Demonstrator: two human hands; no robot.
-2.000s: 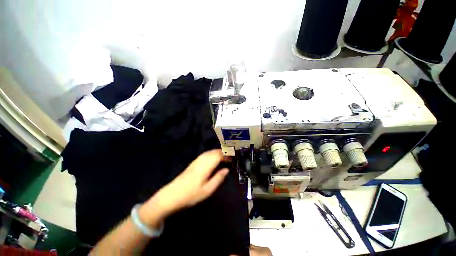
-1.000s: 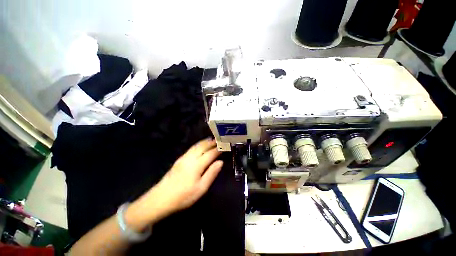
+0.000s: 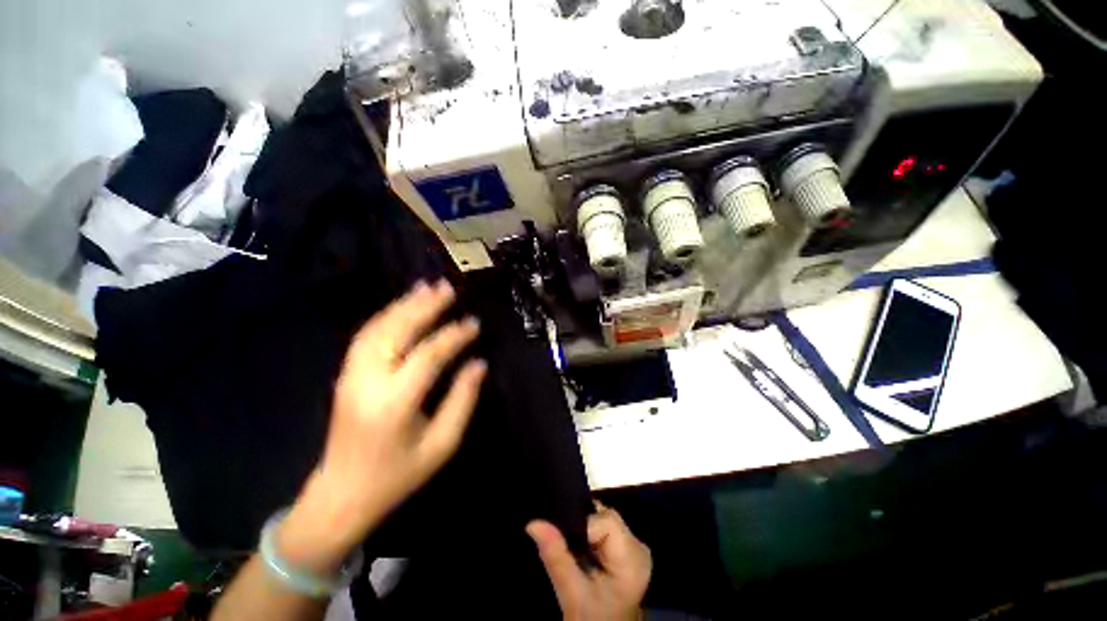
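A black garment piece (image 3: pixel 516 400) lies left of the overlock machine (image 3: pixel 698 103), its right edge running from the needle area (image 3: pixel 528 285) to the table's front edge. My left hand (image 3: pixel 395 394) lies on the cloth left of the presser foot, fingers apart, palm down. My right hand (image 3: pixel 597 564) is at the front edge of the table and pinches the near end of the cloth's edge between thumb and fingers. The foot itself is dark and hard to make out.
Thread snips (image 3: pixel 779 394) and a smartphone (image 3: pixel 908 354) lie on the table to the right, with a blue strip (image 3: pixel 832 379) between them. The looper cover opening (image 3: pixel 625 382) is beside the cloth. Black cloth with white pieces (image 3: pixel 158 249) is heaped at the back left.
The view has tilted down and shifted right. My right hand, barely visible two seconds ago and out of view one second ago, now holds the cloth's edge. My left hand's fingers are farther from the foot.
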